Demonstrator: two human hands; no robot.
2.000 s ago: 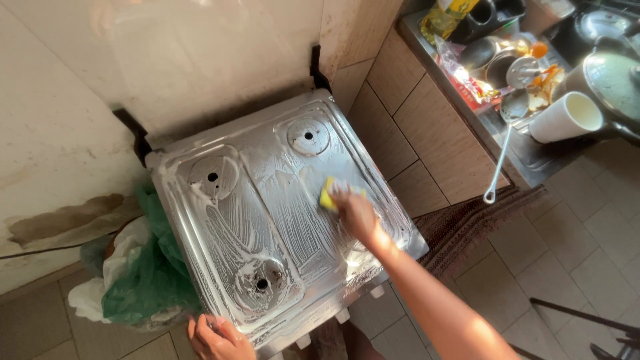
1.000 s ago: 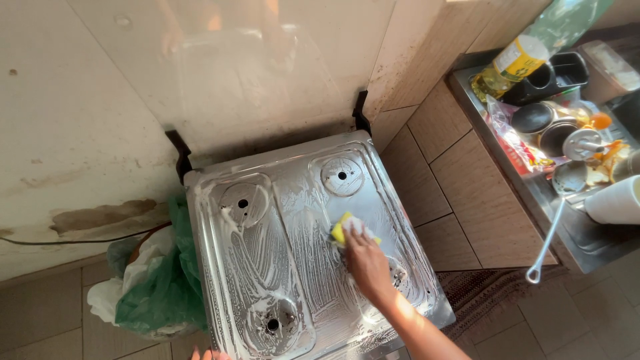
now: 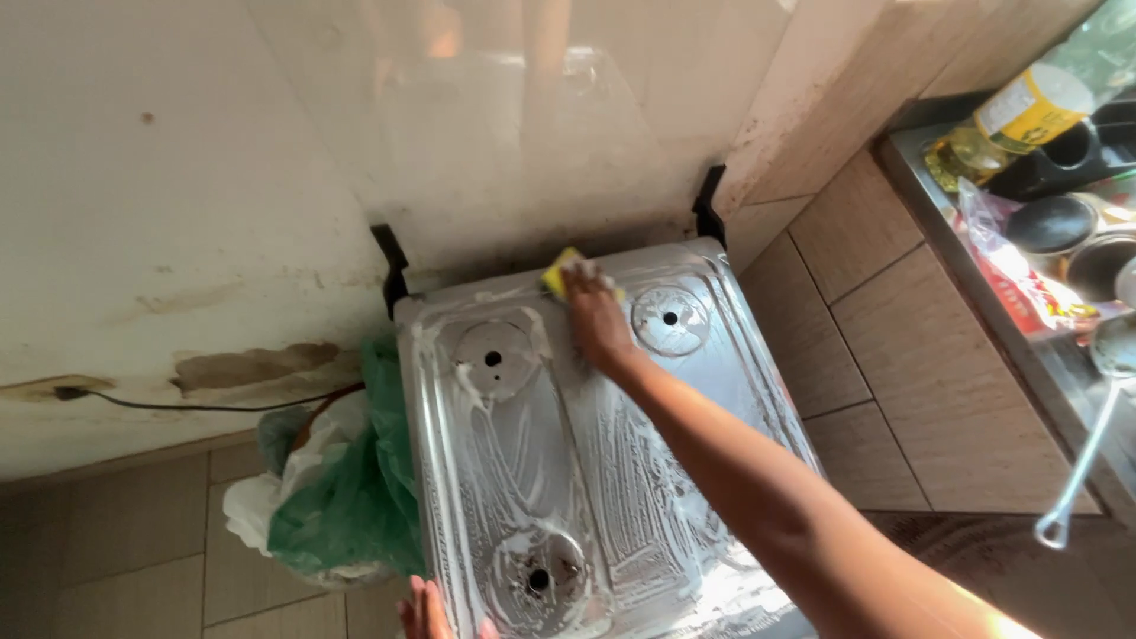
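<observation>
My right hand (image 3: 596,312) presses a yellow sponge (image 3: 561,273) on the back edge of a metal stovetop (image 3: 568,426), between the two rear burner openings. Streaks of white suds cover much of the stovetop, and dark residue lies around the front left burner opening (image 3: 538,580). At the bottom of the view, the fingers of my left hand (image 3: 429,612) rest against the stove's left edge; the rest of that hand is out of view.
Black brackets (image 3: 390,271) stand at the rear corners, by a stained wall (image 3: 222,222). Green and white plastic bags (image 3: 346,506) lie left of the stove, below a black cable (image 3: 213,407). On the right, a counter (image 3: 967,311) holds an oil bottle (image 3: 1007,124), pans and a long-handled utensil (image 3: 1084,466).
My right hand has moved the sponge from the middle of the stovetop to its back edge. The view has shifted, with more of the wall showing.
</observation>
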